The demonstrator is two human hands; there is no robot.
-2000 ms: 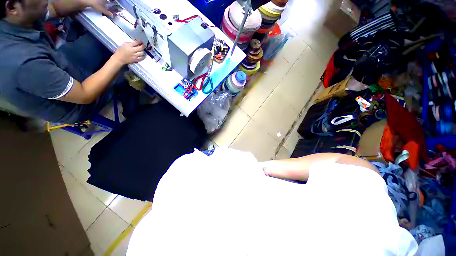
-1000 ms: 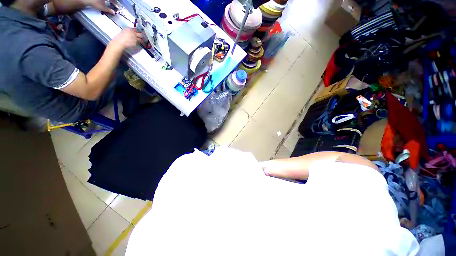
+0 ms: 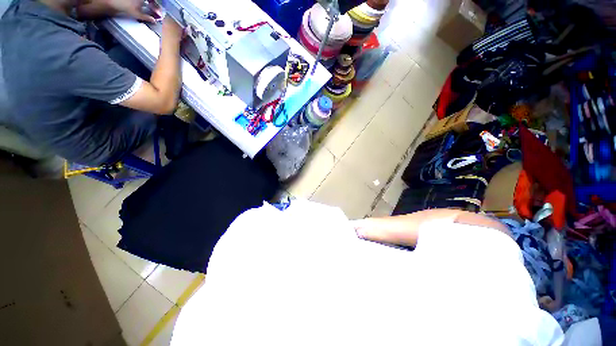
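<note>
Neither of my hands shows; a bare forearm shows at the right of my white shirt, and its hand end is hidden. A large matt black fabric piece or stack with uneven edges lies low in front of me, partly covered by my shirt. Beyond it, a white-grey sewing machine stands on a white table. Red-handled scissors or snips and a blue tray lie at the near table corner.
A seated person works at the machine. A cardboard box stands at left. Thread cones and a clear plastic bag are by the table end. Heaped fabric and a red cloth are at right.
The seated person has leaned further toward the machine, and their near arm has moved right and up, with the hand now beside the machine head. My forearm and the black fabric look unchanged.
</note>
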